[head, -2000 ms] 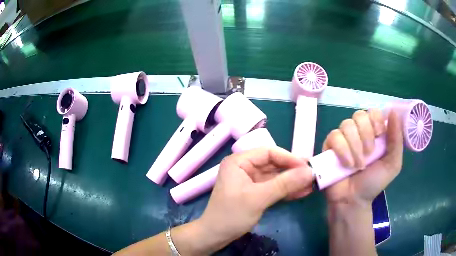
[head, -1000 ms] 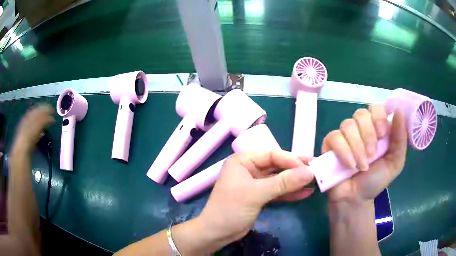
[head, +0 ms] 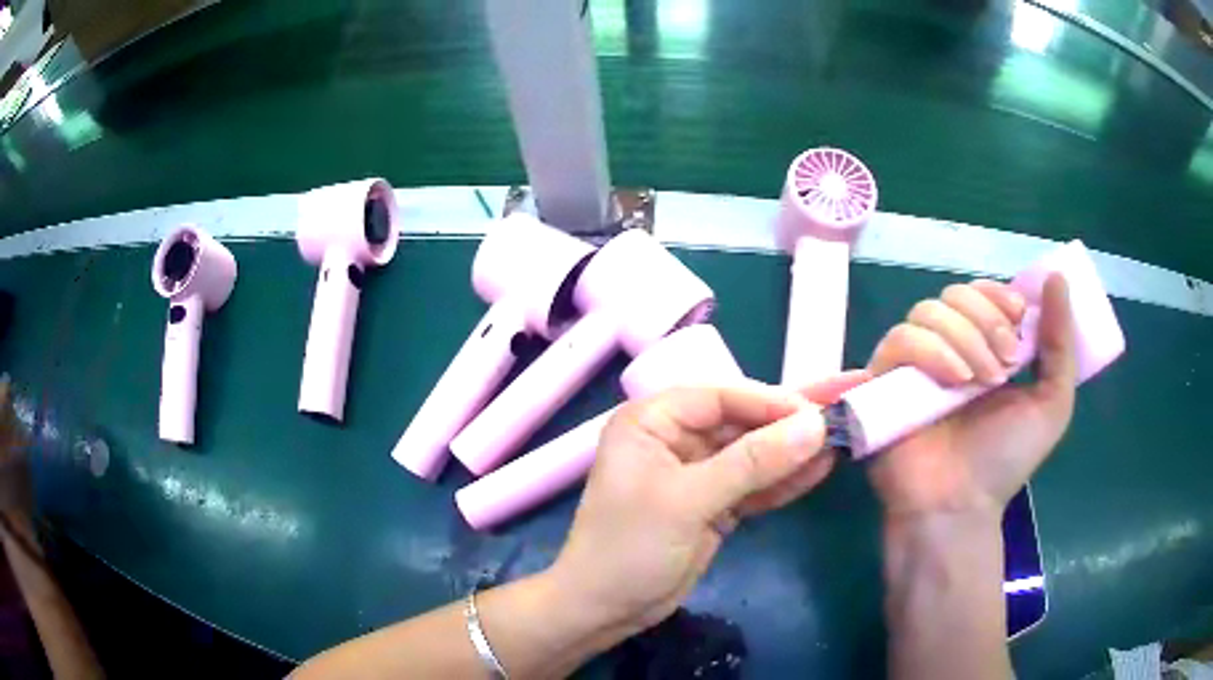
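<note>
My right hand (head: 991, 399) is wrapped around the handle of a pale pink handheld fan (head: 1084, 312), its head up and to the right. My left hand (head: 692, 478), with a bracelet at the wrist, pinches a small dark end cap (head: 838, 428) between thumb and fingertips at the open bottom end of the handle. The cap is partly hidden by the fingertips; how far it sits in the handle I cannot tell. A loose dark heap of end caps (head: 678, 648) lies on the bench below my left wrist.
Several pink fans (head: 532, 412) lie left of my hands, one (head: 815, 312) behind them. A smartphone (head: 1022, 571) lies beside my right forearm. A pale rail (head: 439, 213) with a grey post (head: 552, 120) borders the green belt. Another person's arm (head: 40, 585) shows at the left edge.
The held fan has turned, so its grille no longer shows, and a dark part now shows at the handle end. The other person's arm has drawn back left, and the black corded tool is gone.
</note>
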